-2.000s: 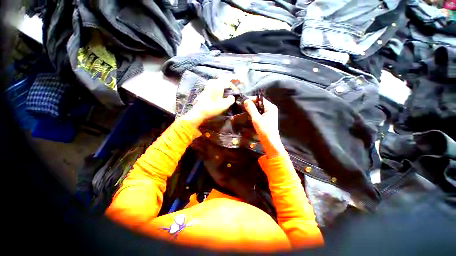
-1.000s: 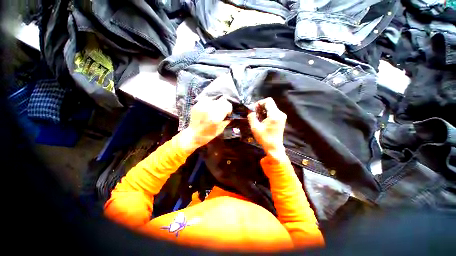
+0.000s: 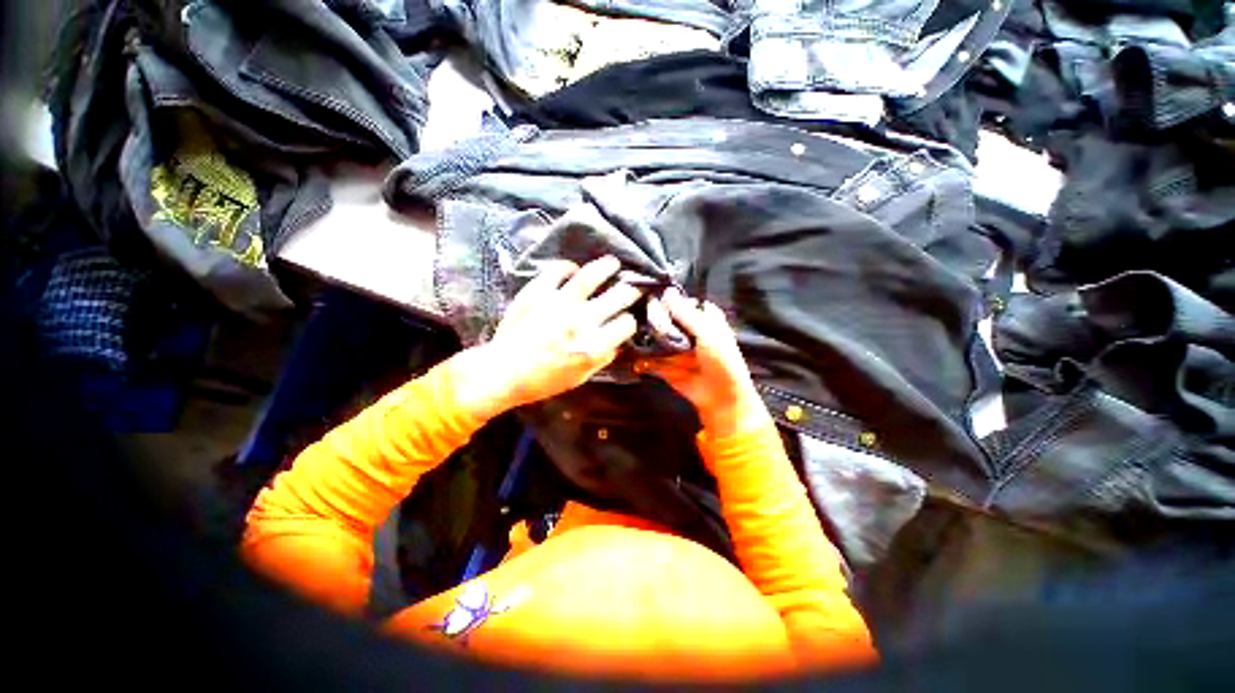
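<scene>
A dark denim jacket [image 3: 840,298] lies spread at the near edge of the table, its lower part hanging towards my lap. A strip with brass buttons [image 3: 826,424] runs along its near side. My left hand [image 3: 572,325] grips a fold of the jacket cloth, fingers bent over it. My right hand [image 3: 698,355] is close beside it, fingers closed around the same bunched part; a small dark thing shows in the fist, but I cannot tell whether it is cloth or a tool. The fingertips nearly meet, and the spot between them is mostly hidden.
More dark jackets lie heaped behind and to the right. A jacket with a yellow print [image 3: 203,203] hangs over the table at the left. Pale table surface [image 3: 355,251] shows between them. Blue and checked cloth [image 3: 92,305] lies low at the far left.
The view has shifted, so the garments sit further left. My left hand has opened out flatter over the cloth and closer to my right hand. The cloth above them is now gathered into folds.
</scene>
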